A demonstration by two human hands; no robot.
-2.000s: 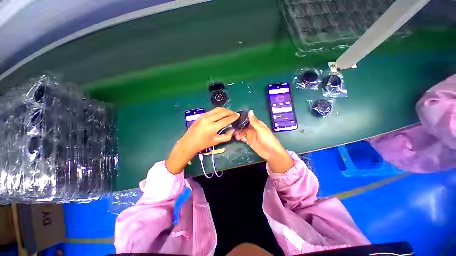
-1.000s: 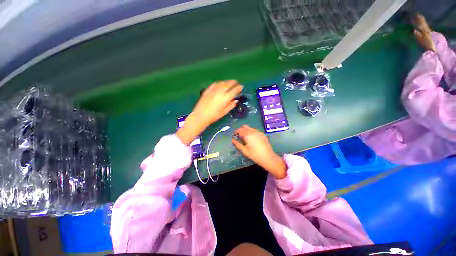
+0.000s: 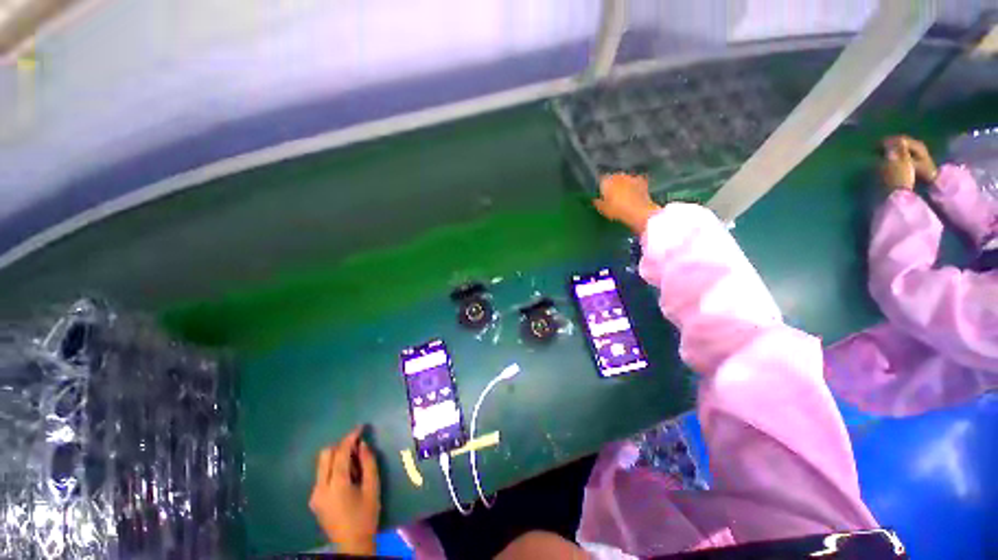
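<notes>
Two round black earbud cases stand open on the green mat (image 3: 317, 377), one (image 3: 474, 312) left of the other (image 3: 540, 323). The left phone (image 3: 432, 399) and right phone (image 3: 607, 323) show purple-and-white screens. A white cable (image 3: 477, 421) loops beside the left phone. My left hand (image 3: 348, 494) is low at the left; a small dark patch shows between its fingers, too unclear to name. My right hand (image 3: 627, 201) reaches to the front edge of the clear tray (image 3: 668, 131); its fingertips hide whether it holds anything.
Stacked clear blister trays (image 3: 120, 438) fill the far left. A pale slanting post (image 3: 821, 115) stands at the right. Yellow strips (image 3: 412, 467) lie near the left phone. Another person's pink sleeves (image 3: 930, 263) and hands (image 3: 904, 161) are at the far right.
My left hand has moved from the cases down to the lower left. My right hand has moved from the bench front up to the clear tray. The view has shifted.
</notes>
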